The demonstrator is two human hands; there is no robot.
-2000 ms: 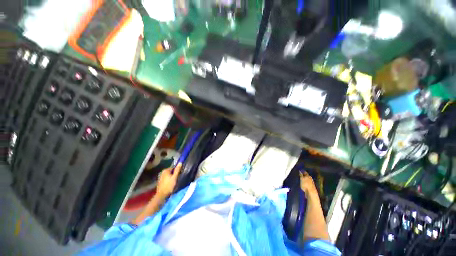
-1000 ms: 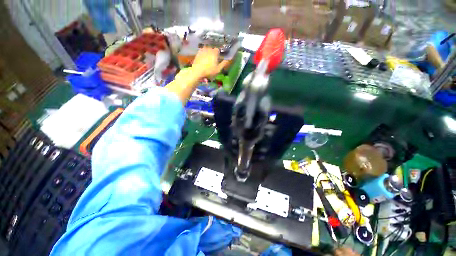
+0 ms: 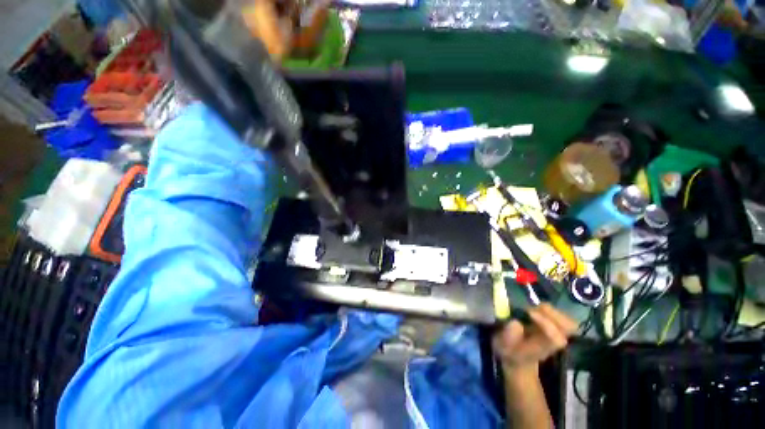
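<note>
The black toggle clamp press fixture [image 3: 470, 243] stands at the bench front, with silver plates [image 3: 419, 261] on its base. Its metal lever is blurred and tilted across the upper left. My left arm in a blue sleeve [image 3: 180, 201] reaches forward, left of the press. My left hand is hidden behind the lever or lost in the blur; an orange, skin-like patch shows beyond it, too blurred to tell. My right hand [image 3: 533, 335] is at the bench's front edge, just right of the fixture base, fingers loosely bent, with nothing visible in it.
Yellow-handled pliers [image 3: 560, 245], a black-handled tool and paper lie right of the fixture. Beyond are a brown roll [image 3: 581, 172], a light blue bottle [image 3: 611, 209] and cables. A blue tray [image 3: 440, 138] is behind the press. Orange-red bins [image 3: 126, 88] and black trays [image 3: 50, 310] are left.
The view has shifted, and the press now sits further left. My left hand, seen before over the far bins, is no longer clear. My right hand has come up further into view. A blue tray now shows behind the press.
</note>
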